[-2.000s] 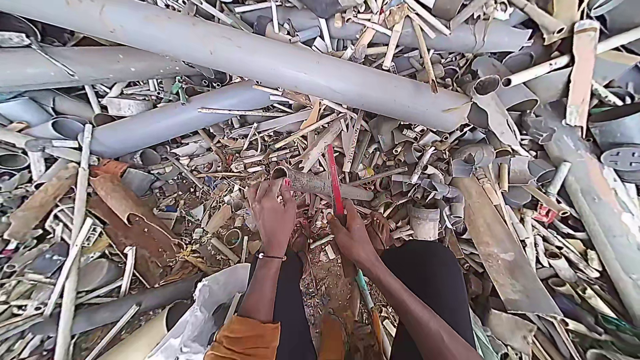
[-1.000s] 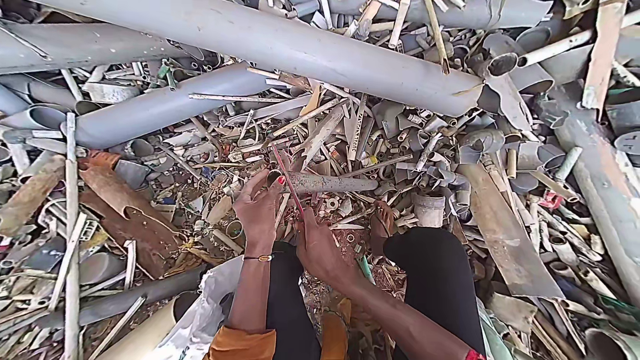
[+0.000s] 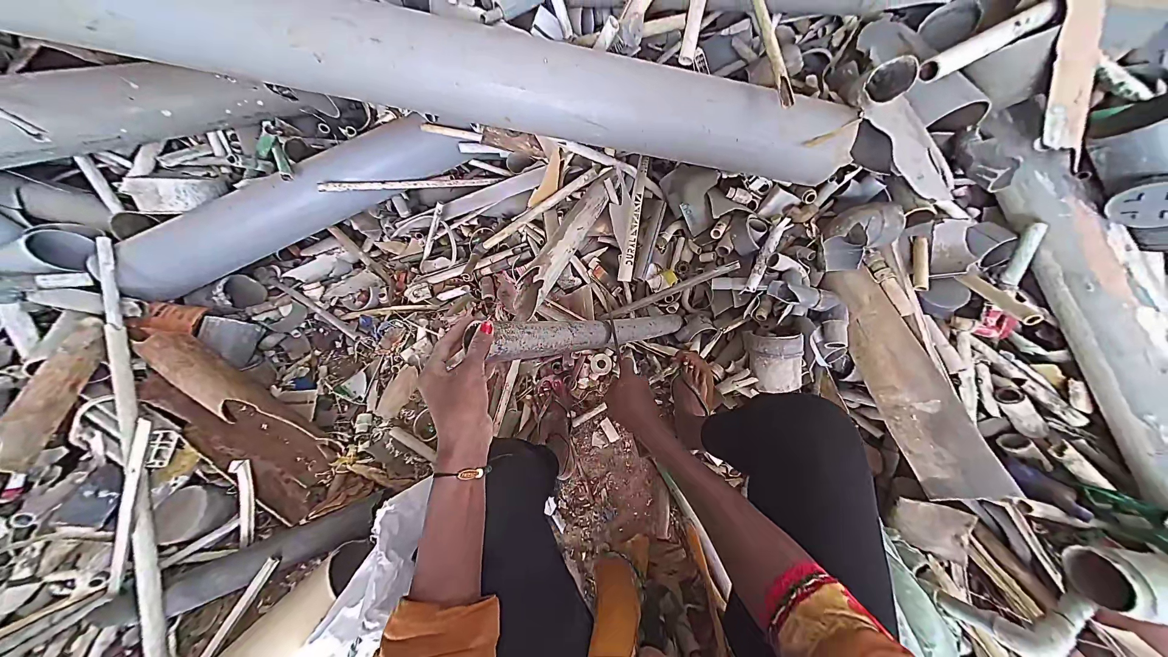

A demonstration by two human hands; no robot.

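My left hand (image 3: 459, 392) grips the left end of a short, speckled grey pipe (image 3: 575, 338), with the thumb on top near its open mouth. The pipe lies almost level above the ground between my feet. My right hand (image 3: 631, 394) is closed on a thin-bladed hand tool, seen nearly edge-on. Its dark narrow part (image 3: 612, 336) crosses the pipe right of the middle; whether it has cut in cannot be told. The fingers hide the handle.
Long grey pipes (image 3: 456, 68) lie across the back. Broken pipe pieces surround me, among them a brown split pipe (image 3: 219, 383) at left and a flat grey-brown piece (image 3: 922, 392) at right. A white sack (image 3: 383, 566) is beside my left leg. Part of another person's arm (image 3: 1131, 630) shows lower right.
My right hand has moved right along the pipe, away from my left hand. The tool, its red side seen earlier near the left hand, now crosses the pipe farther right.
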